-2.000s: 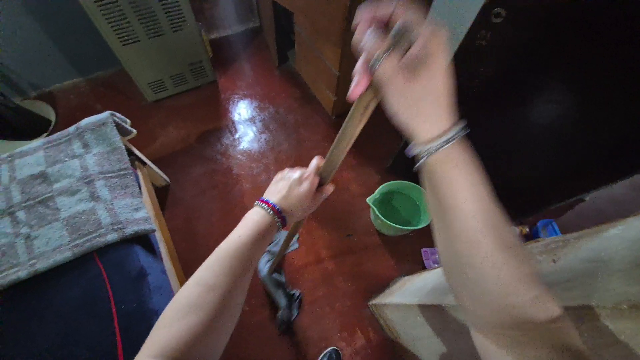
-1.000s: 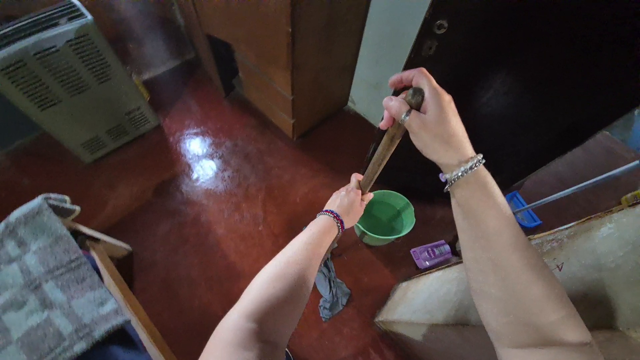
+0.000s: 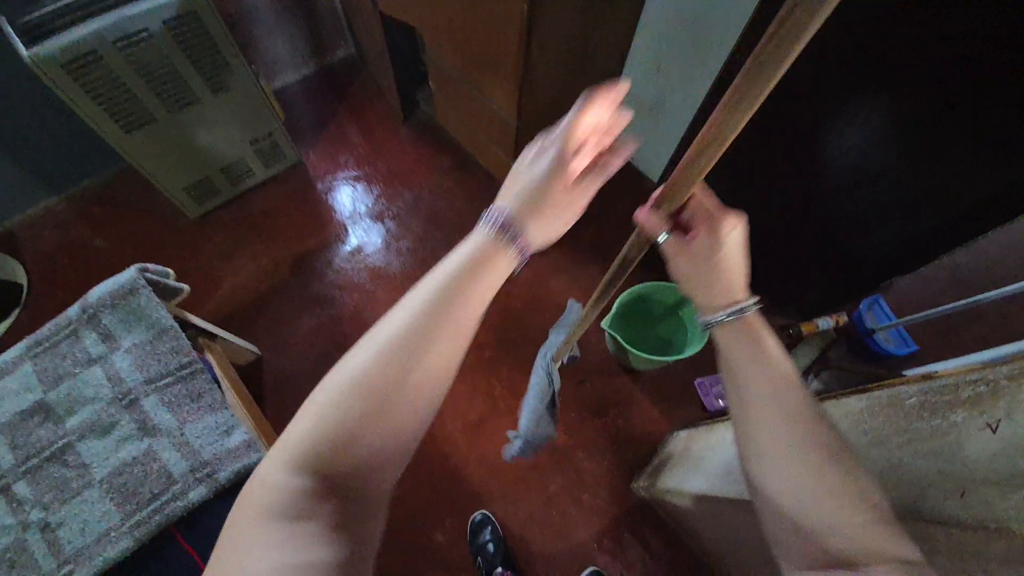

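My right hand (image 3: 704,244) is closed around a long wooden pole (image 3: 740,96), which slants from the upper right down to the floor. A grey cloth (image 3: 540,400) hangs at the pole's lower end, left of a green plastic bucket (image 3: 658,328) with liquid in it. My left hand (image 3: 570,164) is off the pole, to its left, blurred, with its fingers apart and nothing in it. Whether the cloth touches the red floor (image 3: 456,480) is hard to tell.
A vented heater (image 3: 160,96) stands at the upper left, a wooden cabinet (image 3: 480,72) at the top. A plaid blanket (image 3: 120,400) lies over a wooden-framed bed at the left. At the right are a low wall (image 3: 880,456), a purple plastic item (image 3: 710,394) and a blue dustpan (image 3: 884,326).
My left hand has let go of the pole and moved up and away from it. My right hand, near the pole's top end before, now grips it lower down. The cloth hangs in fuller view.
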